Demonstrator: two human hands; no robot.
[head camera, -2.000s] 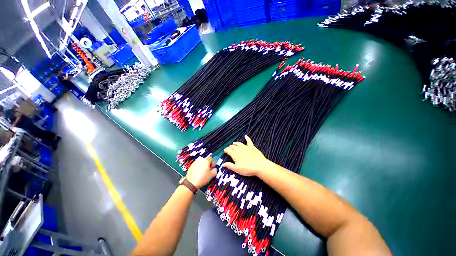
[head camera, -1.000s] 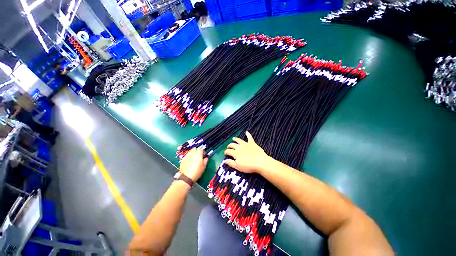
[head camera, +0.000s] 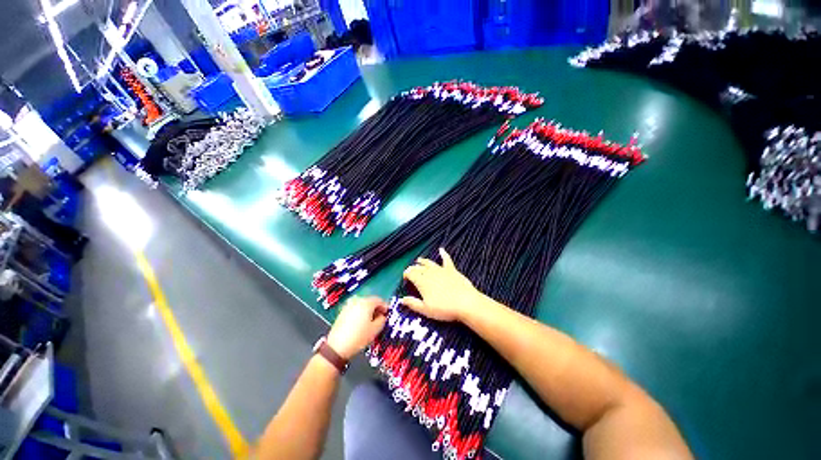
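The nearest bundle of black cables (head camera: 504, 234) lies fanned out on the green bench, with white and red sleeves and tiny silvery tips at both ends. A small group of its near ends (head camera: 340, 280) lies apart at the left. My right hand (head camera: 438, 286) rests on the main bundle with its fingers spread. My left hand (head camera: 362, 323), with a brown wristband, is at the bundle's left edge near the white sleeves. Its fingers are bent together; whether they pinch a cable is too small to tell.
A second cable bundle (head camera: 396, 148) lies farther back left. A black heap with silvery ends (head camera: 711, 76) is at far right, another (head camera: 221, 148) at far left. Blue crates (head camera: 315, 81) stand behind. The bench's front edge borders a grey aisle with a yellow line (head camera: 184, 346).
My left hand moved from the main bundle's edge to the small left group, then back. My right hand has stayed on the main bundle. The view has shifted slightly.
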